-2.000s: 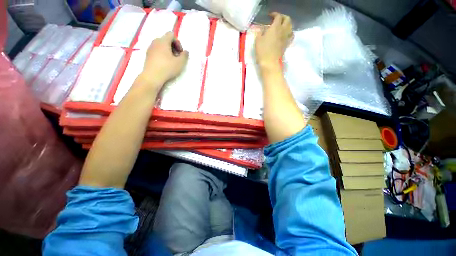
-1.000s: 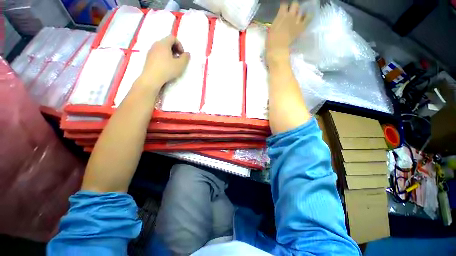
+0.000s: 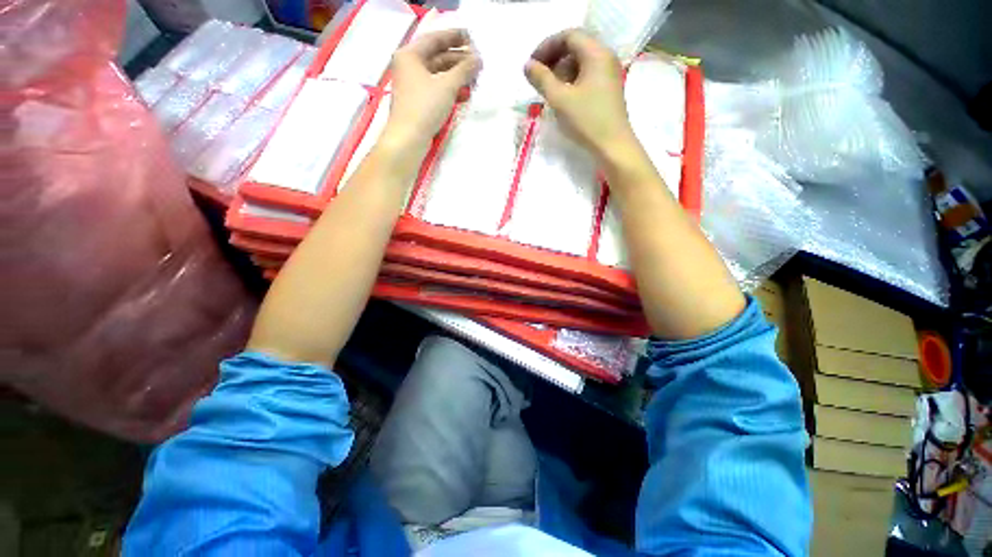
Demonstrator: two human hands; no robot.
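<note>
A stack of red trays (image 3: 435,248) lies in front of me, tilted in view. White flat units (image 3: 308,135) fill the slots of the top tray, some with crinkly clear wrap. My left hand (image 3: 435,89) and my right hand (image 3: 579,89) are above the far half of the tray, fingertips pinched and facing each other. A thin whitish bubble bag (image 3: 520,46) spans between them; its far edge is cut off by the picture's top. The slots under the hands are partly hidden.
A pile of bubble bags (image 3: 832,114) lies right of the trays. Folded cardboard pieces (image 3: 862,375) and an orange tape roll (image 3: 932,358) are at lower right. A large pink plastic bag (image 3: 114,229) bulges at left, beside another filled tray (image 3: 231,100).
My right hand has come back from the bubble bag pile to above the tray. My left hand has moved up and nearer to it, with a bag now between them. The view has shifted left.
</note>
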